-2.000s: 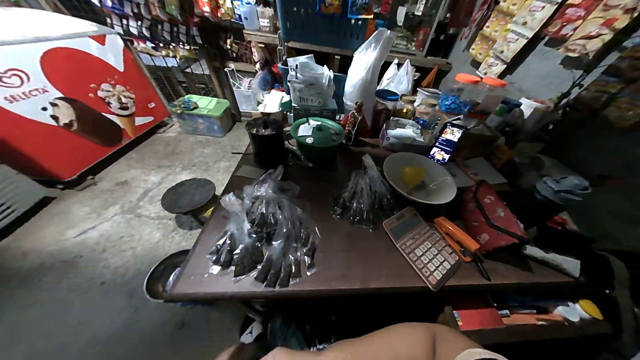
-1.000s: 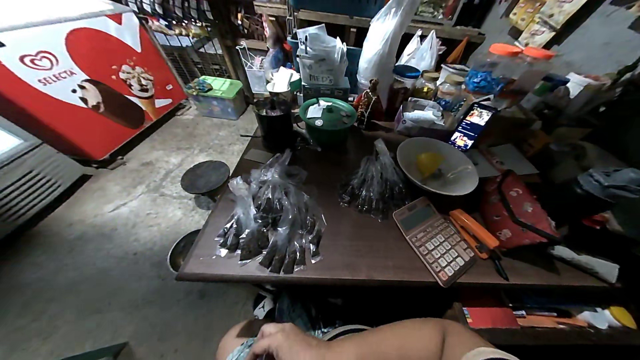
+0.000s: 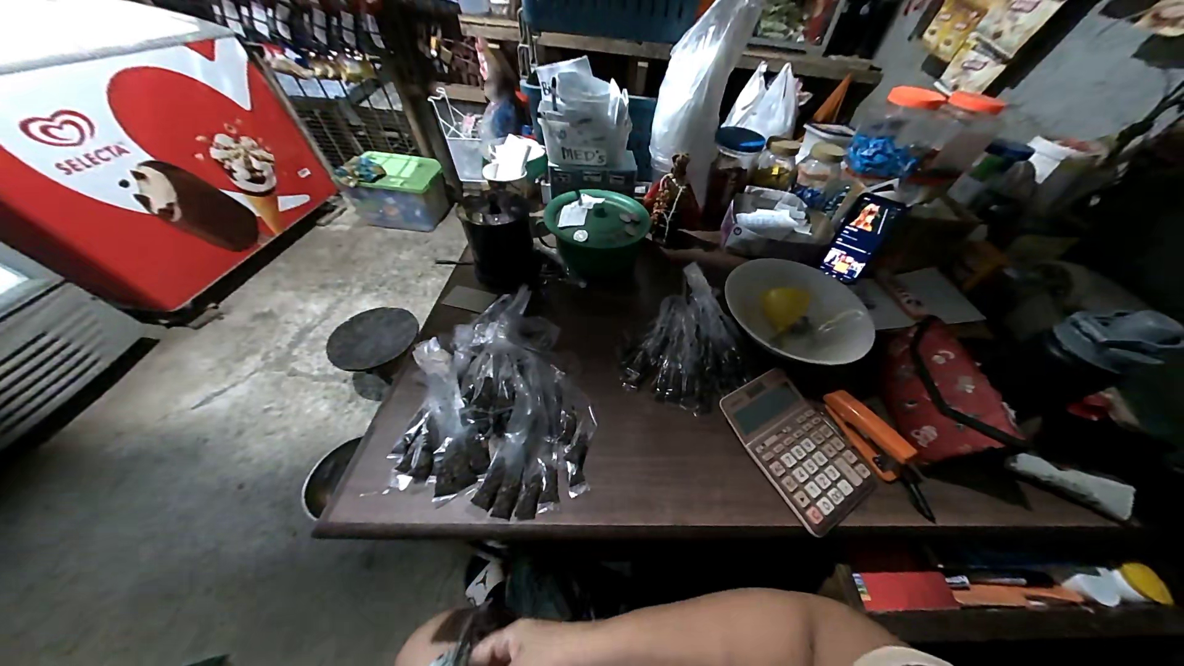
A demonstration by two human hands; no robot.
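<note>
At the bottom edge, my right hand (image 3: 504, 643) is partly cut off by the frame, below the table's front edge. Dark and pale greenish material lies against its fingers; whether they grip it cannot be told. A patch of skin beside it is unclear, and my left hand is not visible. Clear plastic bags with dark contents (image 3: 499, 416) lie bunched on the brown table (image 3: 638, 490). A smaller bunch of such bags (image 3: 684, 356) lies farther right. Beside it are a pink calculator (image 3: 797, 449), an orange stapler (image 3: 869, 433) and a pale bowl (image 3: 800, 310) with something yellow inside.
A green lidded pot (image 3: 597, 236) and a dark container (image 3: 499, 240) stand at the table's back left. Jars, a lit phone (image 3: 862, 238) and a red patterned pouch (image 3: 948, 393) crowd the right. An open drawer (image 3: 999, 615) juts below. A round stool (image 3: 373, 339) stands left.
My right hand has come into clearer view at the bottom since two seconds ago, beside the greenish material. The bags and calculator lie as before. The view has shifted.
</note>
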